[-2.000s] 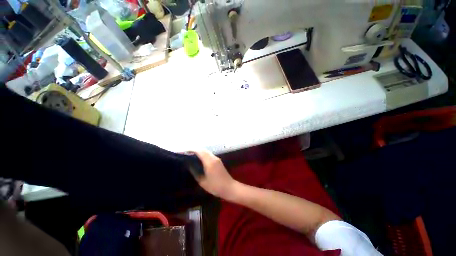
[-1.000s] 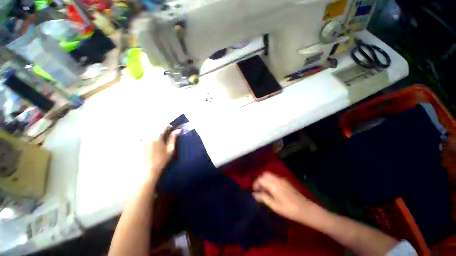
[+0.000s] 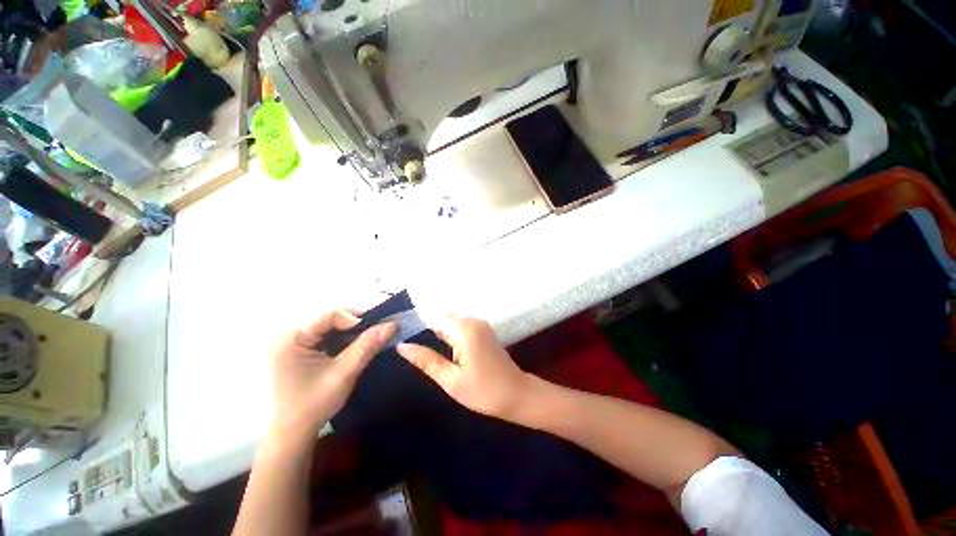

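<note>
A dark navy cut piece (image 3: 451, 429) hangs from the front edge of the white table over the lap. Its upper end lies on the table, with a small pale grey patch (image 3: 408, 324) showing between the hands. My left hand (image 3: 325, 366) grips this end from the left, thumb on top by the patch. My right hand (image 3: 466, 361) grips it from the right, thumb and fingers pinching the cloth beside the patch. The sewing machine (image 3: 472, 52) stands behind, its needle area (image 3: 390, 173) above and away from the cloth.
A smartphone (image 3: 559, 157), small hand tools (image 3: 671, 141) and black-handled scissors (image 3: 808, 102) lie along the machine bed. A lime-green holder (image 3: 275, 138) stands left of the needle. An orange-red basket (image 3: 886, 188) with navy pieces is at the right. Red cloth (image 3: 587, 361) covers the lap.
The navy piece has come from the left to the front of the table. My right hand has moved from the lap to its pale-patched end, beside my left hand.
</note>
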